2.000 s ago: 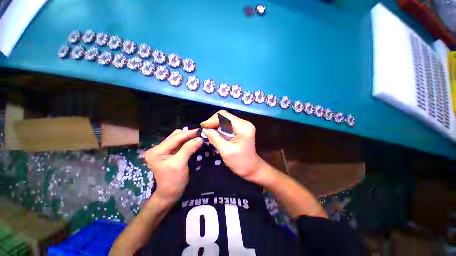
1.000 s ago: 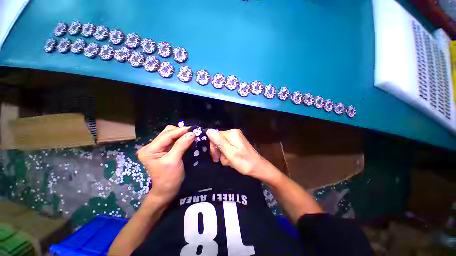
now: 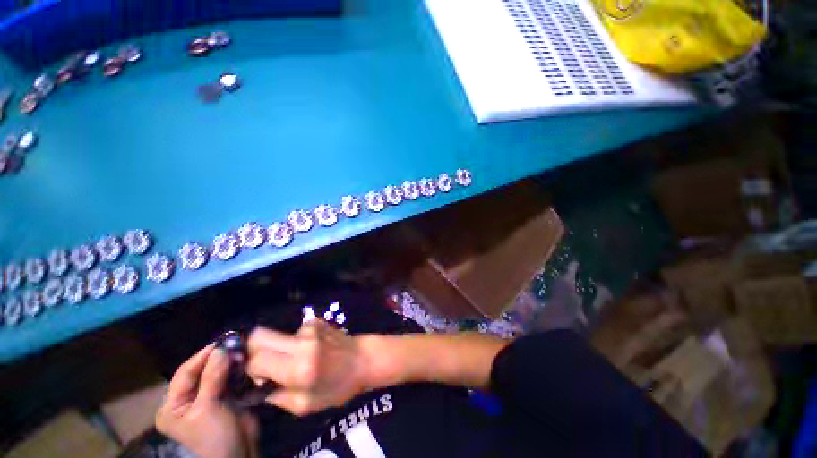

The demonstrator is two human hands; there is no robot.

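Observation:
A small round dark part (image 3: 233, 344) with a pale spot shows between my hands over my lap, blurred. My left hand (image 3: 204, 407) pinches it from the left between thumb and fingers. My right hand (image 3: 300, 365) is against its right side with fingers curled; whether it holds a tool is hidden. Tiny white pieces (image 3: 333, 313) lie on the dark cloth beyond my right hand. Silver flower-faced round parts (image 3: 226, 246) stand in rows along the edge of the teal bench (image 3: 296, 134).
Loose round parts (image 3: 121, 59) lie near the blue bin (image 3: 116, 25) at the far left. A white slab with dark slots (image 3: 502, 89) and a yellow bag (image 3: 685, 34) are at the far right. Cardboard (image 3: 502, 255) and white scraps lie below the bench.
The view has swung right, showing the blue bin, the yellow bag and more boxes. My hands are lower left in the picture, and my right hand has closed in on the part.

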